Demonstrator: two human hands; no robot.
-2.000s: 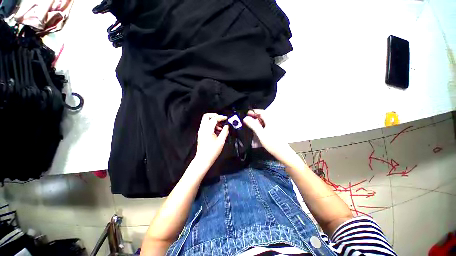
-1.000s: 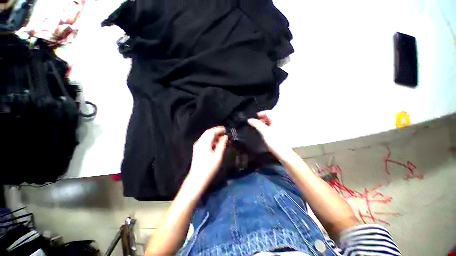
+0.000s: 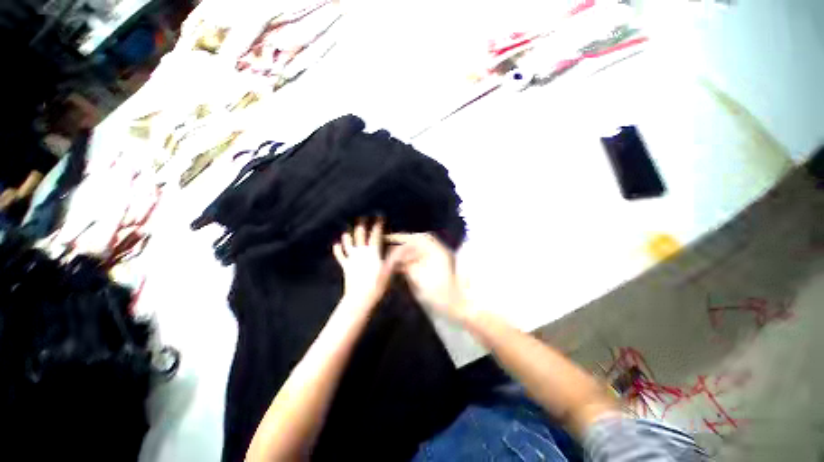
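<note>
A black garment pile (image 3: 352,180) lies on the white table and hangs over its near edge against the denim overalls. My left hand (image 3: 362,259) lies on the black cloth with its fingers spread. My right hand (image 3: 425,268) is close beside it on the right, over the cloth, its fingers bent and blurred. I cannot tell whether the right fingers hold anything. No small fastener shows.
A black phone (image 3: 634,164) lies on the white table (image 3: 533,226) at the right, with a yellow-orange item (image 3: 662,246) near the edge. A dark heap of garments (image 3: 77,352) is at the left. Coloured scraps lie at the back. Red threads (image 3: 650,388) litter the floor.
The view has turned and shows more of the table's far side. Both hands have moved up the pile and closer together. The left fingers have let go of the cloth edge and spread.
</note>
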